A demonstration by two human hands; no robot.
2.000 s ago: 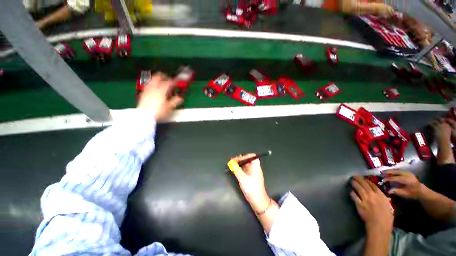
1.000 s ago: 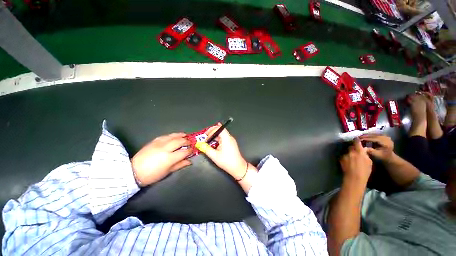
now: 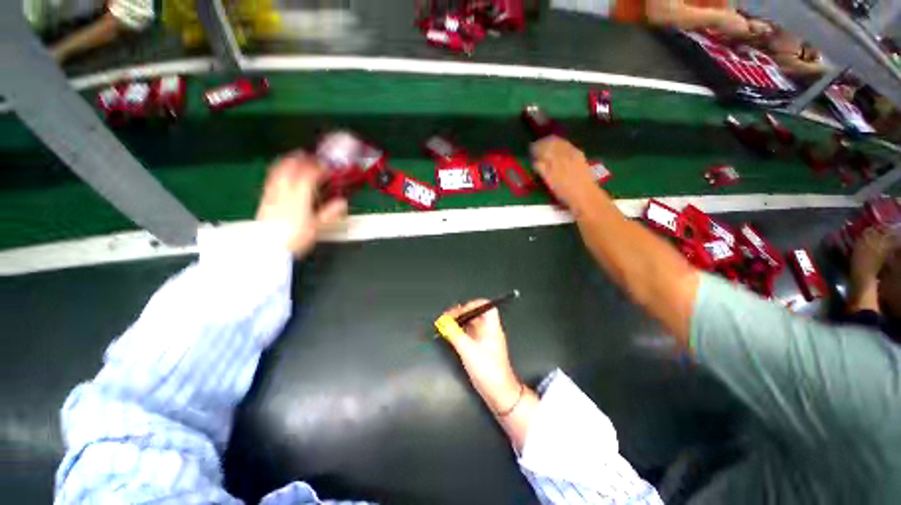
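Observation:
My left hand (image 3: 298, 202) is blurred and reaches over the near edge of the green belt. Its fingers are at a blurred red unit (image 3: 348, 166) with a pale patch; I cannot tell whether they grip it. My right hand (image 3: 481, 340) is above the dark bench top and holds a slim pen-like tool (image 3: 482, 309), yellow at the fingers, with its dark rear end pointing up and right. No red unit is under my right hand.
More red units (image 3: 456, 178) lie on the belt (image 3: 89, 207). A neighbour's bare arm (image 3: 632, 252) reaches across the bench from the right to the belt, over part of a red pile (image 3: 713, 243). A grey post (image 3: 109, 138) stands at left.
My left hand has moved from the red unit on the bench out to the belt. My right hand with the tool is off that unit. The neighbour's arm has stretched out to the belt.

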